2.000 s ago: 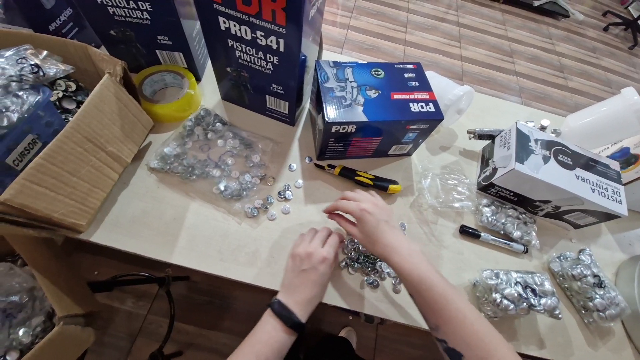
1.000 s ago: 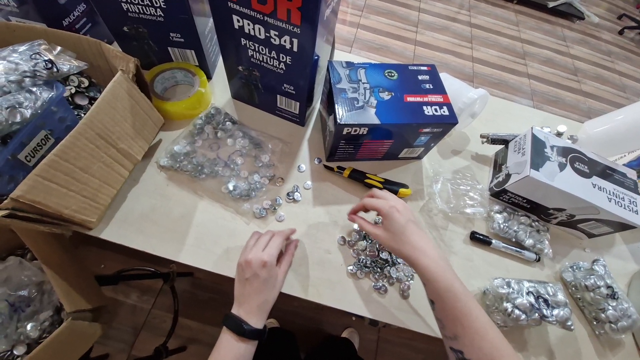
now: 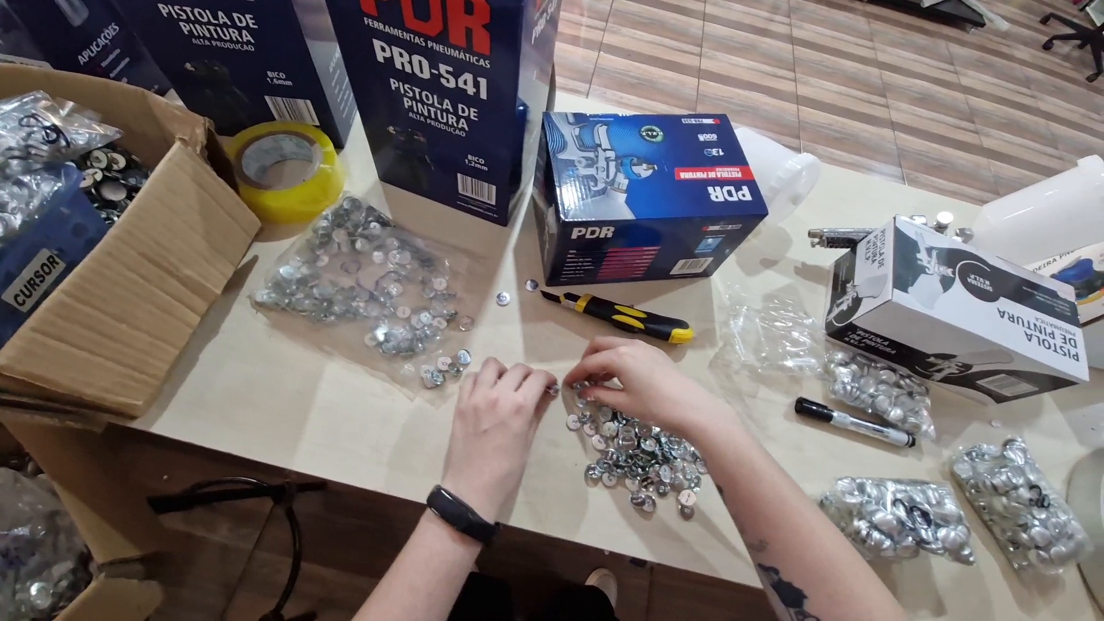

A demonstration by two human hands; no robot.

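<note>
Many small round silvery metal pieces lie in a loose pile (image 3: 647,457) on the pale tabletop. My left hand (image 3: 504,414) is just left of the pile, thumb and fingertips closed on a small metal piece (image 3: 553,391). At the pile's upper edge is my right hand (image 3: 638,379), its fingertips bent down over the pieces; whether they grip one is hidden. A clear plastic bag (image 3: 354,285) of similar metal pieces lies open at the upper left, with several pieces (image 3: 447,367) near its lower edge. Two single pieces (image 3: 503,298) lie left of a black and yellow utility knife (image 3: 621,316).
Paint spray gun boxes (image 3: 651,198) stand at the back, beside yellow adhesive tape (image 3: 285,168). A cardboard box (image 3: 129,293) of parts is at left. To the right are a white and black box (image 3: 957,302), a marker (image 3: 854,423) and filled bags (image 3: 897,517).
My left hand has moved right, closer to the pile and my right hand. A second ago the two hands were farther apart.
</note>
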